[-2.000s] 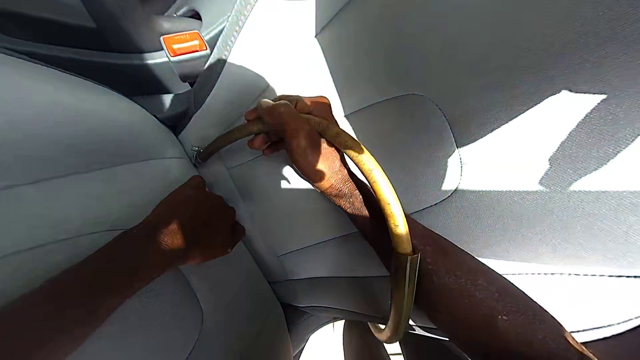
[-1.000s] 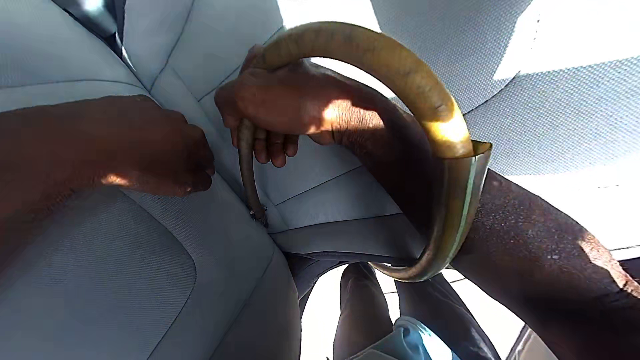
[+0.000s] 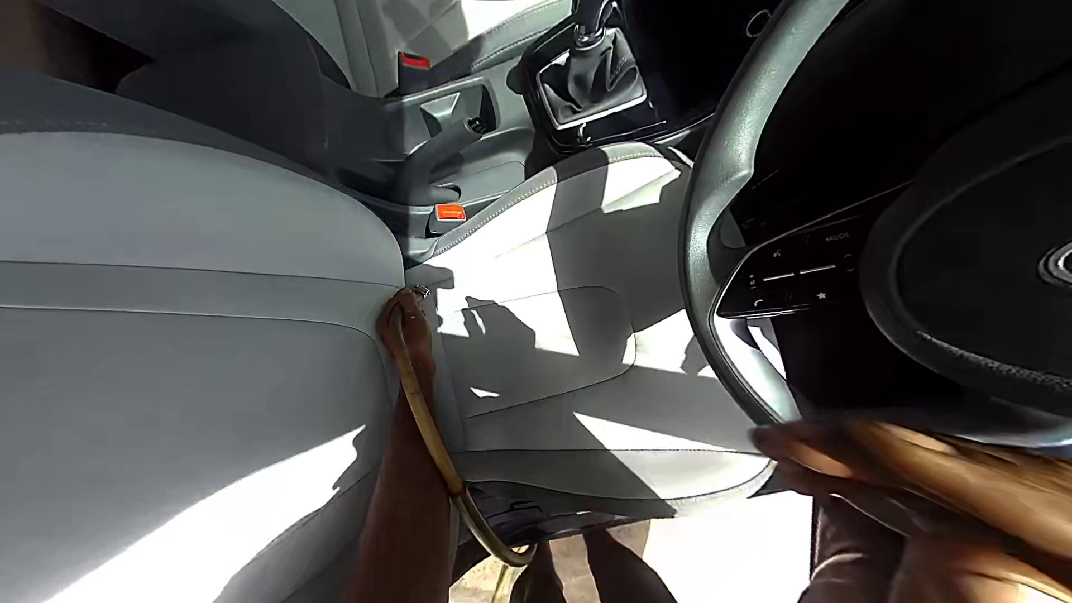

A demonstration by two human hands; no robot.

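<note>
My left hand is closed around a yellowish flexible hose close to its end, at the crease between the seat's backrest and the grey seat cushion. A small metal fitting shows at the hose end, just past my fingers. The hose runs down along my forearm and curves over the seat's outer side toward the ground. Motion blurs my right hand, at the lower right beside the rim of the steering wheel; whether it holds anything cannot be told.
Beyond the cushion are an orange seat-belt buckle, the handbrake lever and a gear lever with its boot. Another buckle sits by the far seat. The door sill lies below, with legs beneath it.
The hose, earlier in my right hand, is now in my left. My right hand has moved right to the steering wheel. The view has swung widely and now takes in the wheel and console.
</note>
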